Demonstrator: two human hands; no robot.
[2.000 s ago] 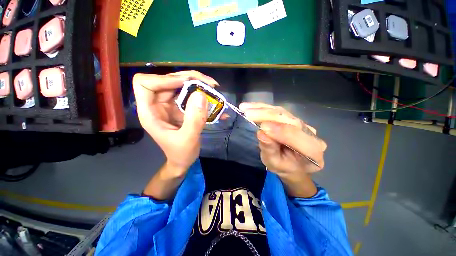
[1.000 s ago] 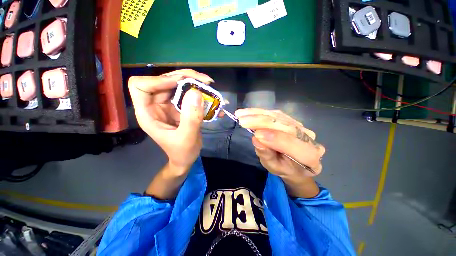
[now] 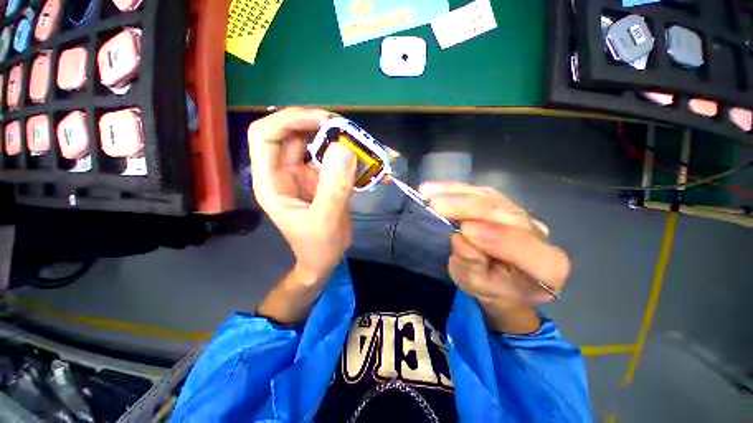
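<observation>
My left hand holds an open smartwatch housing above my lap, just in front of the bench edge. The housing has a white rim and a dark and orange-yellow inside, and my thumb lies over its opening. My right hand holds thin metal tweezers like a pen. The tweezer tips are at the lower right corner of the housing's rim; whether they grip anything is too small to tell. A white square back cover with a dark centre mark lies on the green bench.
A black foam tray with pink watches is at the left, beside a red-orange tray. Another foam tray with grey parts is at the right. A yellow sticker sheet, pale blue sheet and white card lie on the bench.
The whole view has shifted, so the scene sits further right. The housing is turned a little in my left hand. The tweezers still meet its rim, and more of their length shows beyond my right fingers.
</observation>
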